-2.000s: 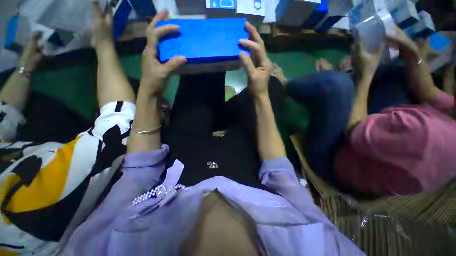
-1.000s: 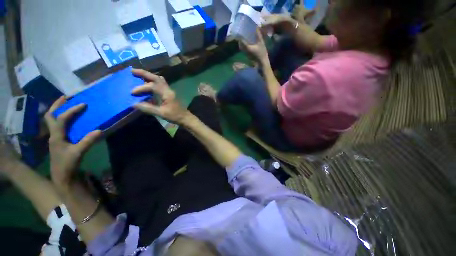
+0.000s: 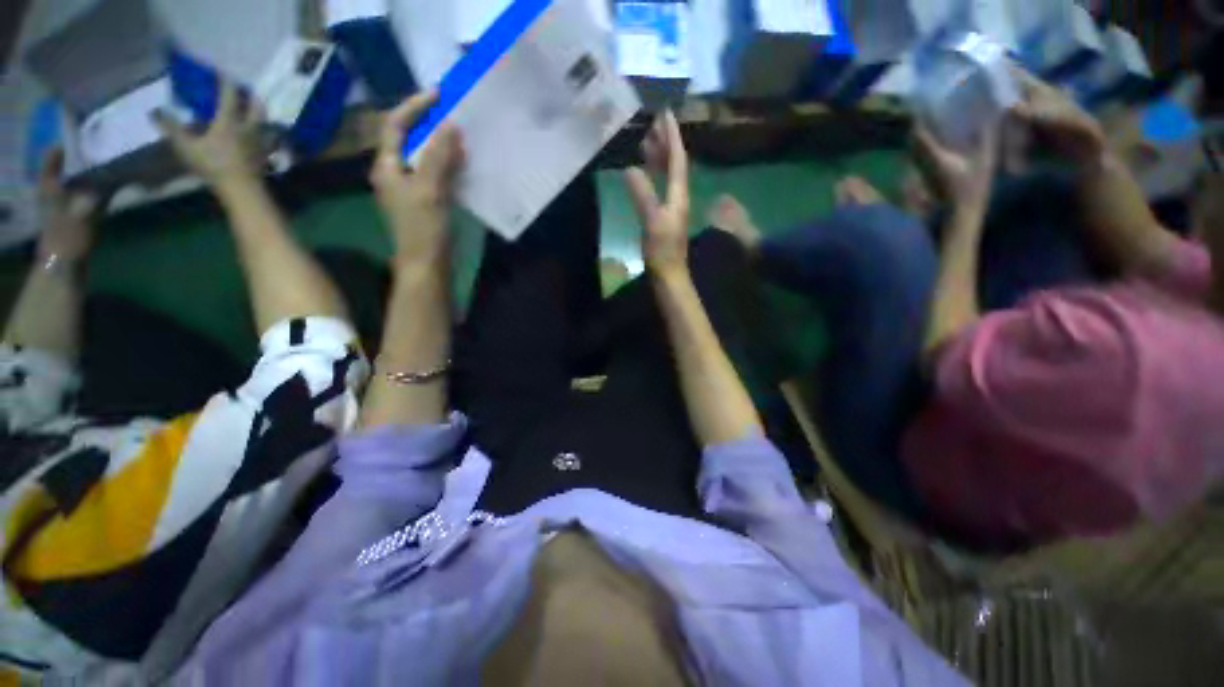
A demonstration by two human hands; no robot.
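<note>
A retail box (image 3: pixel 537 128) is held up above my lap, tilted, with a white face and a blue strip along its upper left edge. A small dark mark shows on the white face. My left hand (image 3: pixel 419 168) grips the box at its left corner, fingers and thumb around the blue edge. My right hand (image 3: pixel 660 201) is beside the box's right corner with its fingers apart, holding nothing. The print on the box is blurred.
Blue and white boxes (image 3: pixel 654 40) line the low surface ahead. A neighbour's hands (image 3: pixel 222 134) are at boxes on the left. A person in pink (image 3: pixel 1074 403) holds a clear item on the right. The floor (image 3: pixel 792 175) is green.
The box has turned from its blue face to its white face and tilted. My right hand has let go of it. The view has swung back from the right.
</note>
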